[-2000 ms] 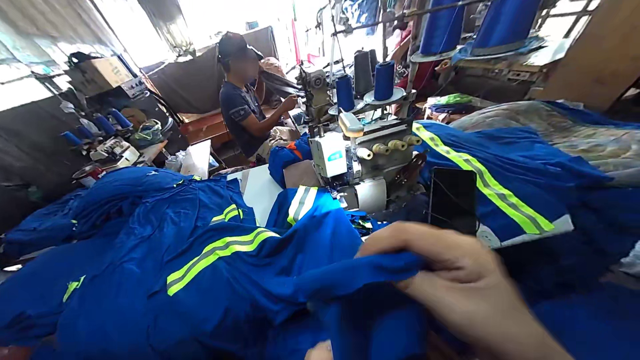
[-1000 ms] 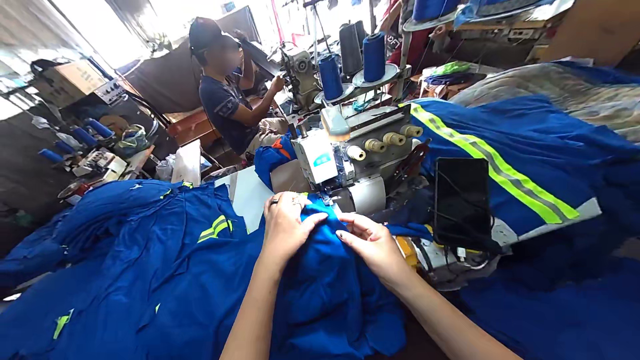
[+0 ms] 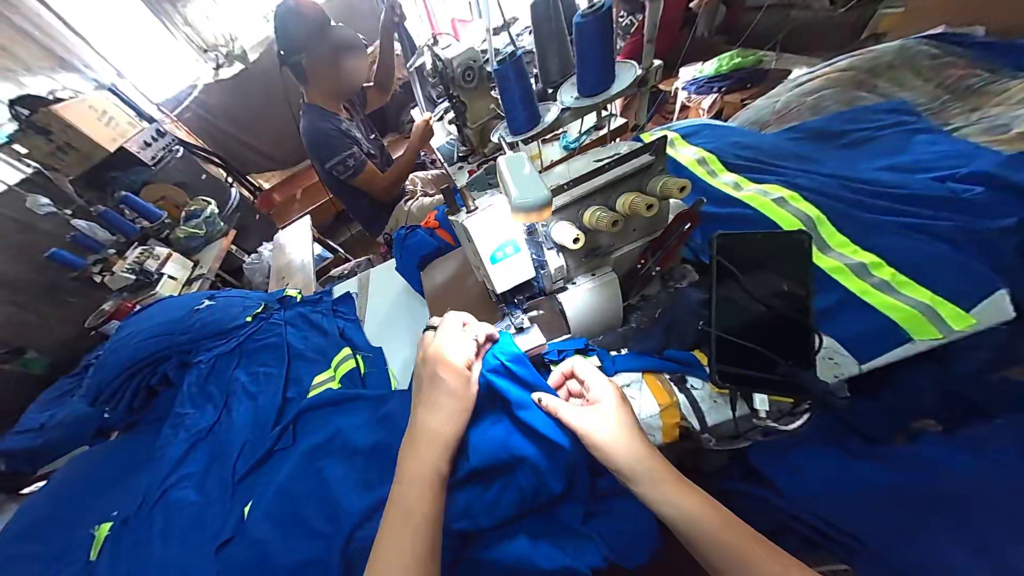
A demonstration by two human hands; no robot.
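Blue fabric (image 3: 512, 416) lies under both my hands, its upper edge close to the presser foot of an overlock sewing machine (image 3: 504, 248). My left hand (image 3: 452, 360), with a dark ring on one finger, grips the cloth just left of the foot. Thumb and fingers of my right hand (image 3: 588, 404) pinch the cloth's right edge, a little lower and to the right. Several cream tension dials (image 3: 638, 204) line the machine's front, and its small lamp is lit. Blue garments with yellow-green and silver reflective tape (image 3: 336, 372) are heaped at left.
A black phone or tablet (image 3: 760, 308) with a cable stands right of the machine. Behind it lies blue cloth with a long reflective strip (image 3: 808, 228). Blue thread cones (image 3: 516, 92) stand behind the machine. Another person (image 3: 352, 136) sits at a machine beyond.
Two seconds ago a hand held up a fold of blue cloth; since then both hands have come to the cloth at the presser foot. The other person has raised an arm.
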